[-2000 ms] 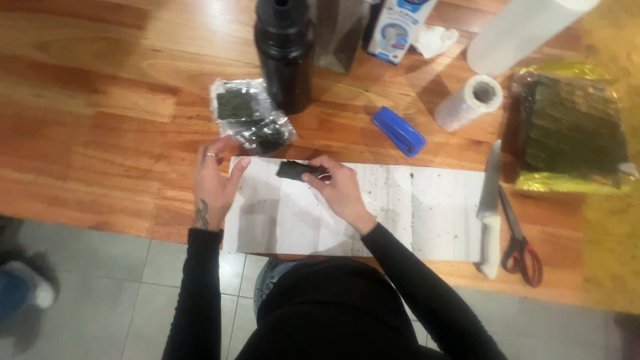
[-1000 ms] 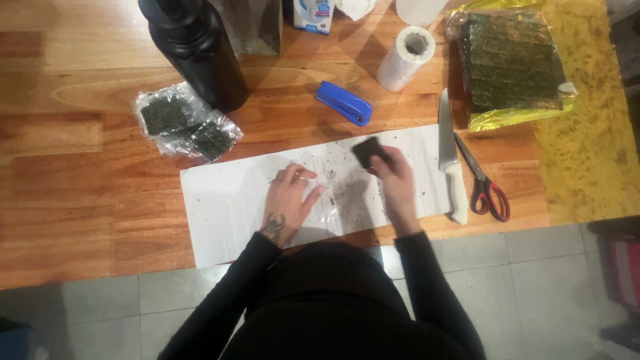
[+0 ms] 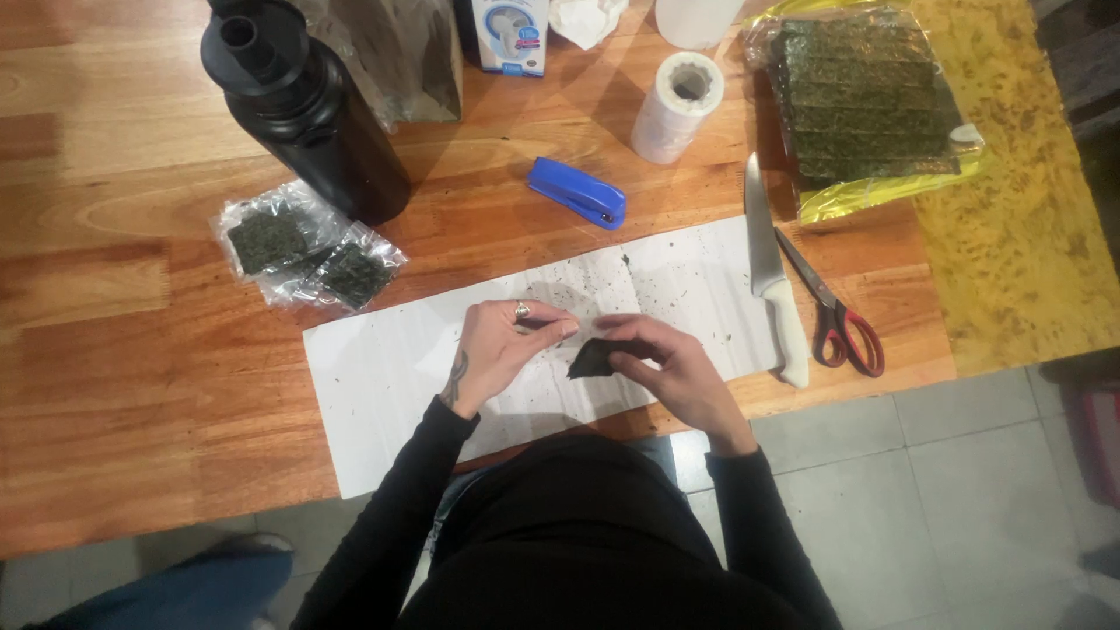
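My right hand (image 3: 669,367) holds a small dark piece of nori seaweed (image 3: 592,358) above a white paper sheet (image 3: 376,385) strewn with green crumbs. To its left, my left hand (image 3: 507,346) is over the same sheet, thumb and index fingertips close together; whether something thin is between them I cannot tell. Small clear bags of cut nori (image 3: 306,245) lie beyond the sheet's left part. A blue stapler (image 3: 577,192) lies behind the sheet. At the sheet's right end are a white-handled kitchen knife (image 3: 774,280) and red-and-black-handled scissors (image 3: 836,315).
A black bottle (image 3: 306,114) stands at the back left, near a clear bag (image 3: 402,52) and a box (image 3: 512,35). A roll of clear plastic (image 3: 676,109) stands behind the stapler. Nori sheets (image 3: 862,96) in yellow-edged packaging lie at the back right. A person's leg (image 3: 175,586) shows lower left.
My right hand, still with the nori piece, has come down toward me from the back of the sheet. My left hand's fingers have drawn together beside it.
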